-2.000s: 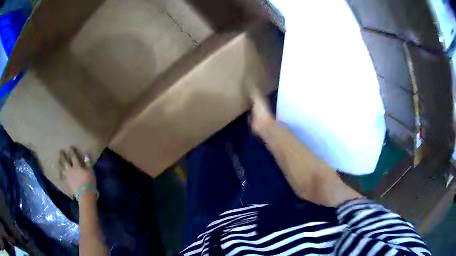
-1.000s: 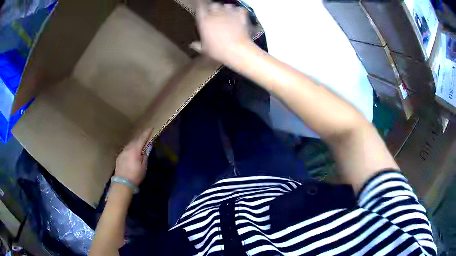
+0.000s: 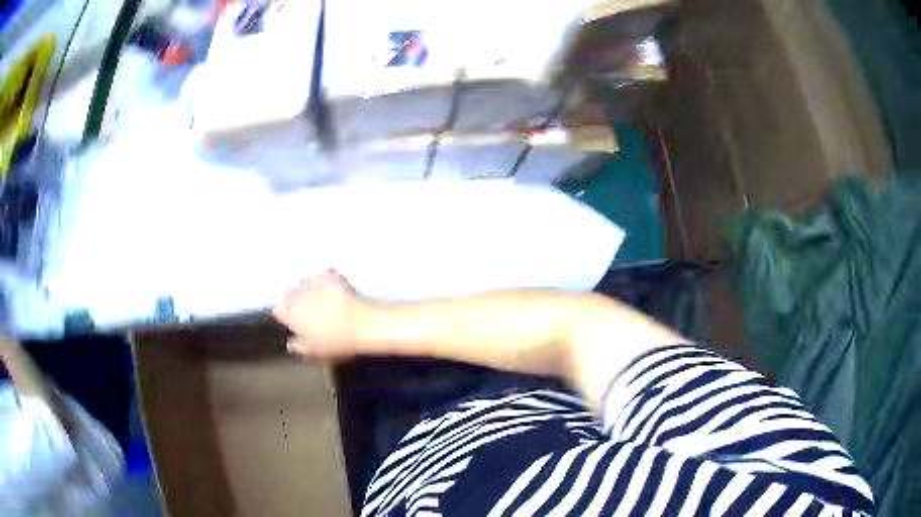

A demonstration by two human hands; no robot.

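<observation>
An open brown carton is cut off by the bottom edge, left of my body. My right hand is blurred at the carton's upper right corner, beside the lower edge of a white sheet. Its fingers are curled, but whether they grip the carton, the sheet or nothing cannot be told. My left hand is out of the picture.
Retail boxes with white printed faces lie on the bench beyond the sheet. A green sack and brown cardboard are at right. Another person's arm shows at the left edge. A yellow thing is at upper left.
The view has swung right towards the bench. The carton now sits lower in the picture. My left hand, earlier at the carton's near edge, has gone out of view.
</observation>
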